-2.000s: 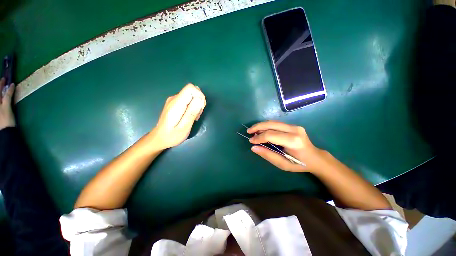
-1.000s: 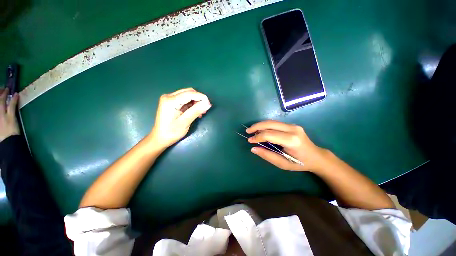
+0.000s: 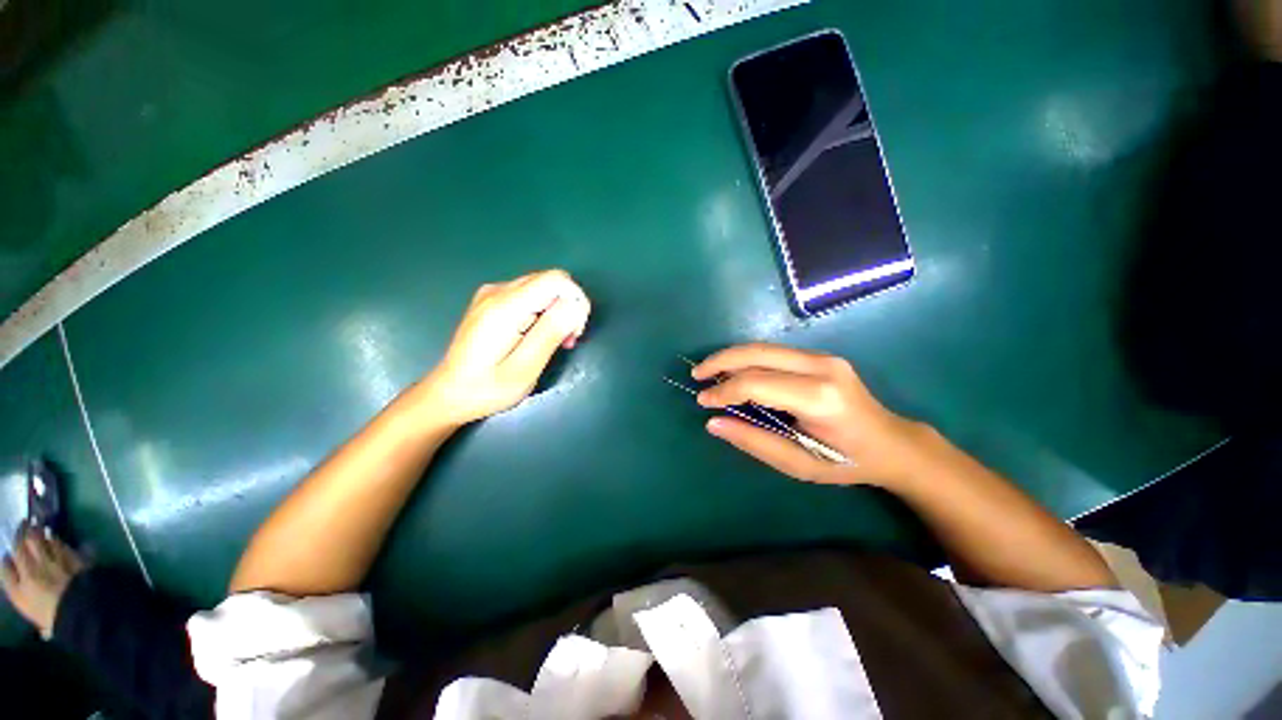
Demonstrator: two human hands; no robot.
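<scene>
My left hand (image 3: 509, 345) is curled above the green table, left of centre, with its fingers folded together. Whether it holds anything small cannot be seen. My right hand (image 3: 808, 411) rests at the centre right and holds thin tweezers (image 3: 773, 418). Their two fine tips are slightly apart and point left towards my left hand, touching nothing. A smartphone (image 3: 823, 172) with a black screen and pale edge lies beyond my right hand.
A worn whitish metal strip (image 3: 352, 124) curves across the upper left, with a green surface beyond it. At the lower left, another person's hand (image 3: 42, 574) is beside a small dark unit (image 3: 44, 492). A dark-clothed person (image 3: 1216, 281) is at the right edge.
My left hand's fingers have opened a little, then folded together again, and it sits slightly nearer to me. The other person's hand and unit have moved down the left side. My right hand is nearly still.
</scene>
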